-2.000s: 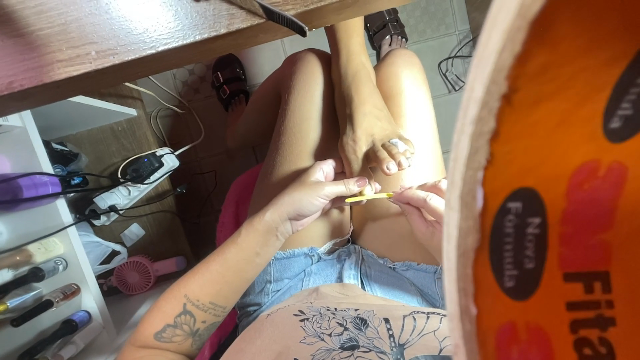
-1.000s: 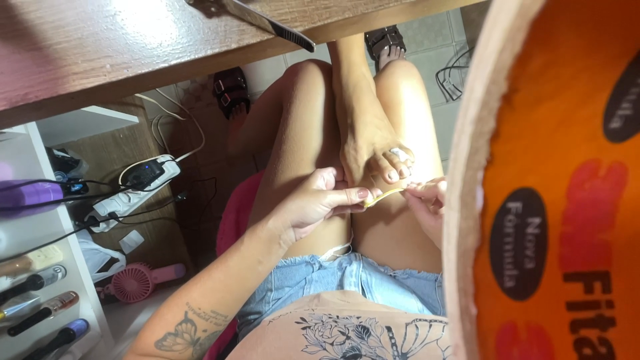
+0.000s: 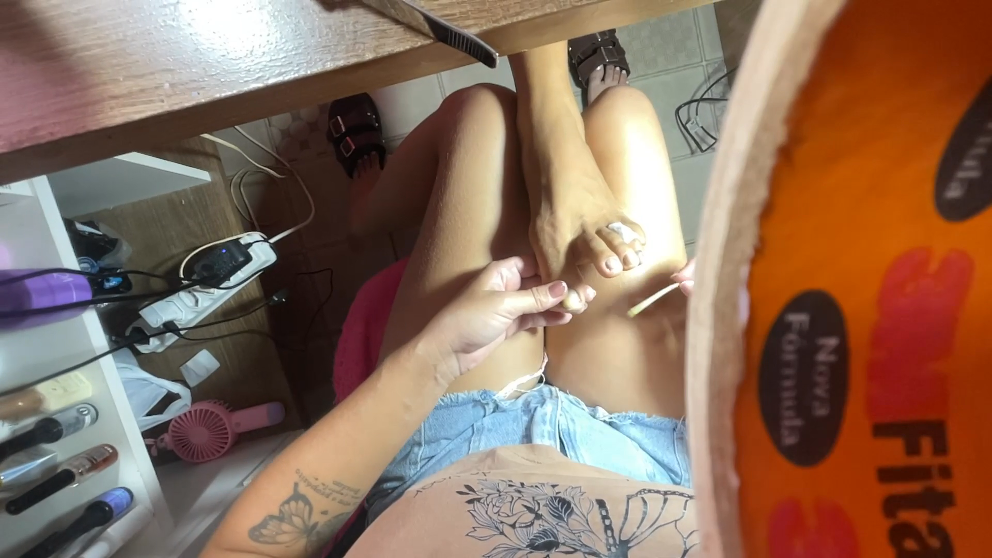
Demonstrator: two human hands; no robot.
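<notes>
Another person's bare foot (image 3: pixel 577 205) rests across my thighs, a bit of white material (image 3: pixel 622 231) lodged among its smaller toes. The thumb and fingers of my left hand (image 3: pixel 515 302) close around its big toe (image 3: pixel 573 301). Farther right, the fingertips of my right hand (image 3: pixel 685 277) pinch a thin pale stick (image 3: pixel 655 299) with a yellowish tip, which points down-left and stands apart from the toe. Most of my right hand is hidden behind the large tape roll (image 3: pixel 717 310).
Metal tweezers (image 3: pixel 453 35) overhang the edge of a wooden table (image 3: pixel 310 85) above my knees. At left are a white shelf (image 3: pixel 101 349) with several bottles, a power strip (image 3: pixel 205 291) with cables and a pink handheld fan (image 3: pixel 205 431). The tape roll blocks the right side.
My right hand has drawn away to the right, taking the stick from beside my left fingertips and the big toe. My left hand remains at the toe.
</notes>
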